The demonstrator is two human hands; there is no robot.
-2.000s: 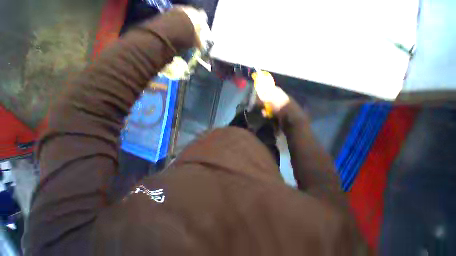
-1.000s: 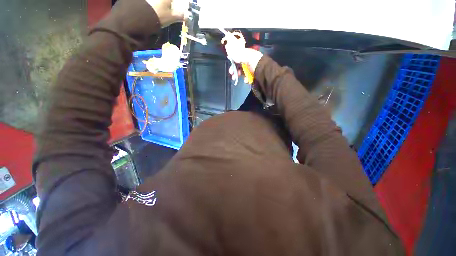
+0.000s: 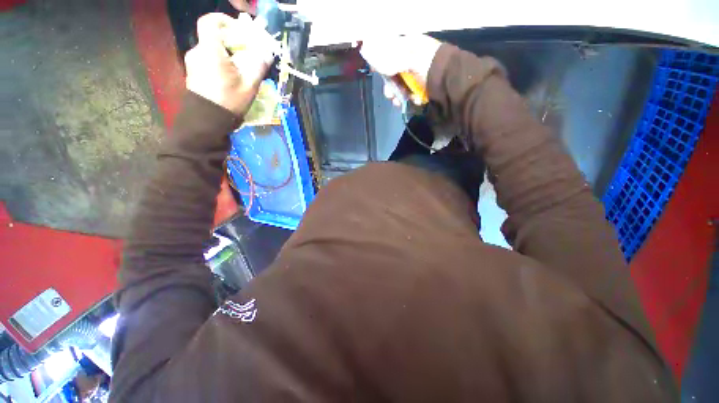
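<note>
My left hand (image 3: 229, 63) is at the upper left, in glare, fingers closed around moulded parts. A grey-blue rounded head (image 3: 270, 14) and a thin pale runner (image 3: 299, 74) show just to its right. A pale yellowish piece (image 3: 264, 107) shows just below the hand; whether it is joined to the parts is unclear. My right hand (image 3: 402, 61) is right of the parts, apart from them, below the white tabletop's edge. It is closed on a yellow-orange-handled tool (image 3: 413, 86). The tool's tip cannot be made out.
The white tabletop (image 3: 504, 17) runs along the top. A blue crate (image 3: 276, 214) with coiled thin hose is below my left hand. A blue perforated crate (image 3: 666, 130) and red panel (image 3: 670, 268) are at the right. A red machine panel (image 3: 71, 260) with a label is at the left.
My left hand has moved left and down and shows more fully beside the parts. My right hand has moved slightly right and up with the tool. The view has shifted.
</note>
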